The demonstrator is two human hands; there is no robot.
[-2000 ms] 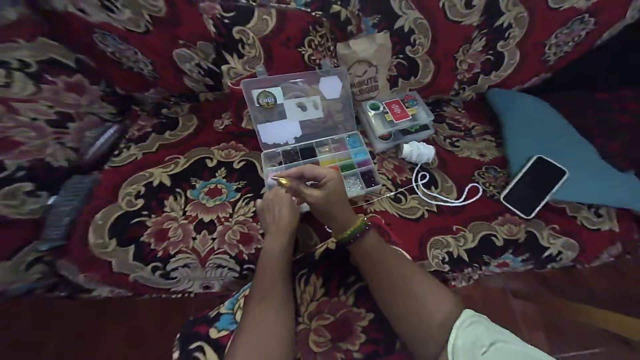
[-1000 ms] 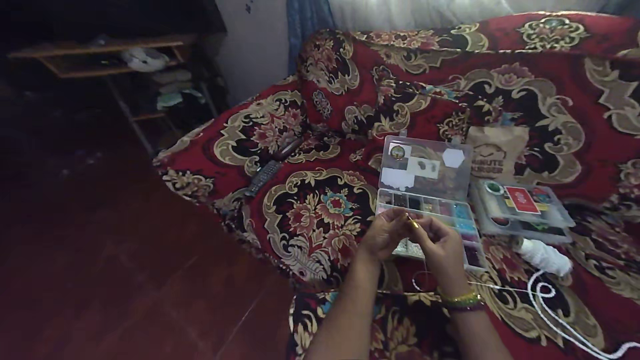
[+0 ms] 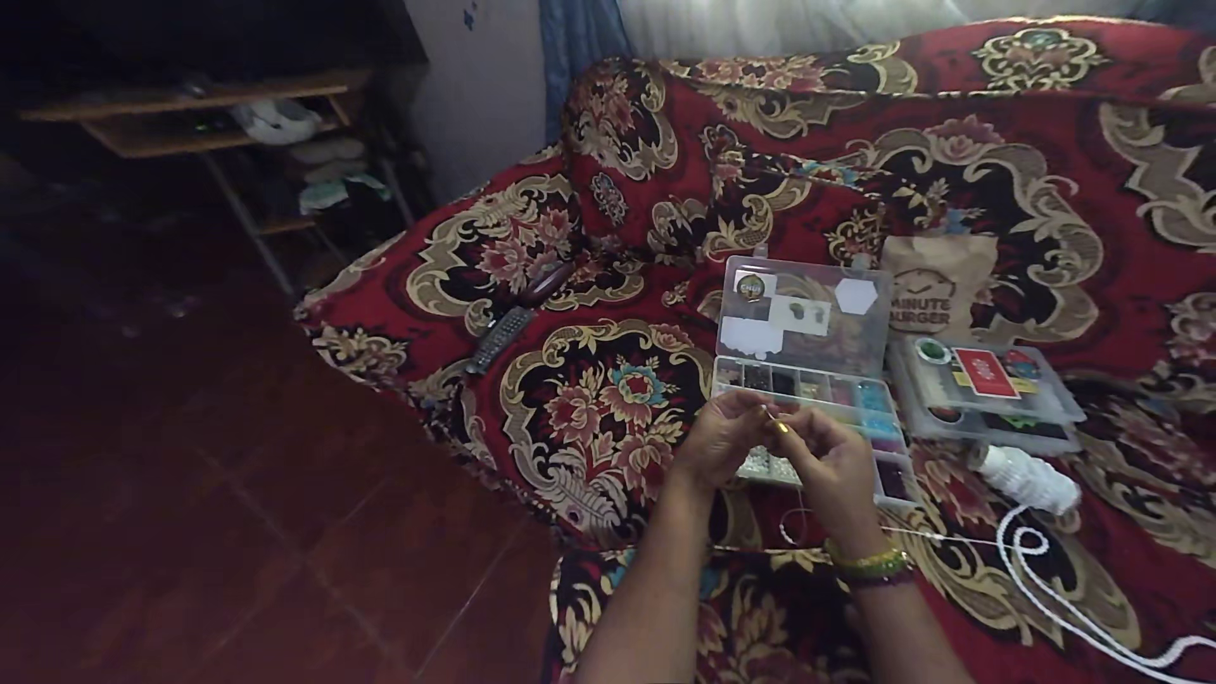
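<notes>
My left hand (image 3: 724, 439) and my right hand (image 3: 828, 458) meet fingertip to fingertip over an open compartment box of beads (image 3: 896, 410). Between the fingertips is the end of a thin pale cord (image 3: 794, 518), which hangs in a loop below and runs right across the sofa. Anything else pinched there is too small to tell. A gold-coloured spot shows at my right fingertips. Beaded bracelets (image 3: 869, 567) circle my right wrist. The box's clear lid (image 3: 807, 318) stands raised, with paper pieces on it. My hands hide part of the compartments.
Right of the beads, a clear plastic case (image 3: 988, 389) lies before a brown paper bag (image 3: 936, 290). A spool of white cord (image 3: 1028, 480) trails thick white cord (image 3: 1073, 627). On the patterned sofa's left part lies a remote control (image 3: 501, 339). A wooden shelf unit (image 3: 209, 114) stands far left.
The view has swung left since two seconds ago, bringing in the shelf and floor. My hands stay together over the bead box throughout.
</notes>
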